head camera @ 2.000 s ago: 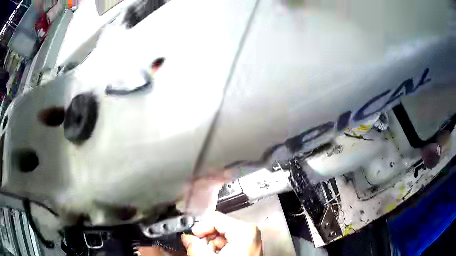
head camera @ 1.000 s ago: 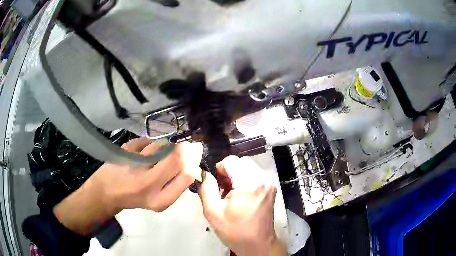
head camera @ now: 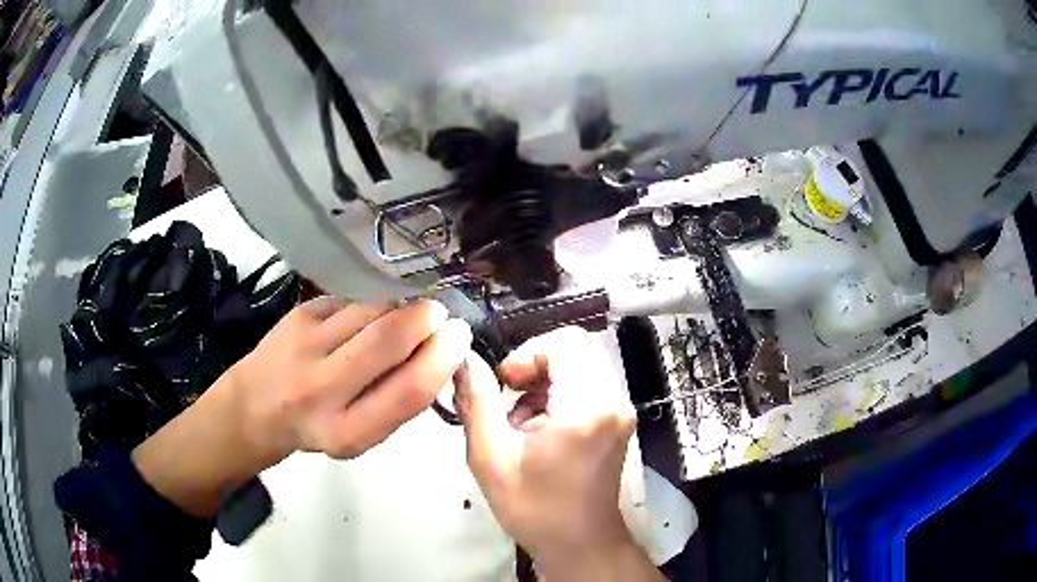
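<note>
My left hand (head camera: 341, 370) and my right hand (head camera: 554, 438) meet just in front of the needle area. Both pinch a small dark part-sewn piece (head camera: 450, 400), mostly hidden by my fingers; a curved edge of it shows between them. The off-white sewing machine head (head camera: 637, 80) with "TYPICAL" lettering fills the top. The blurred dark needle bar area (head camera: 512, 222) is above my fingers, and the wire loop guard (head camera: 412, 231) is to its left. The presser foot and needle tip cannot be made out.
A tangled black bundle of strips (head camera: 154, 318) lies left of my left hand on the white tabletop (head camera: 364, 512). Right of the needle are the exposed bed mechanism (head camera: 728, 330) and a small white bottle with a yellow label (head camera: 836, 191). Blue material (head camera: 910, 489) is at lower right.
My left hand, absent two seconds ago, is at the piece with my right. The view has swung from the machine head down to the work; both hands stay close together since one second ago.
</note>
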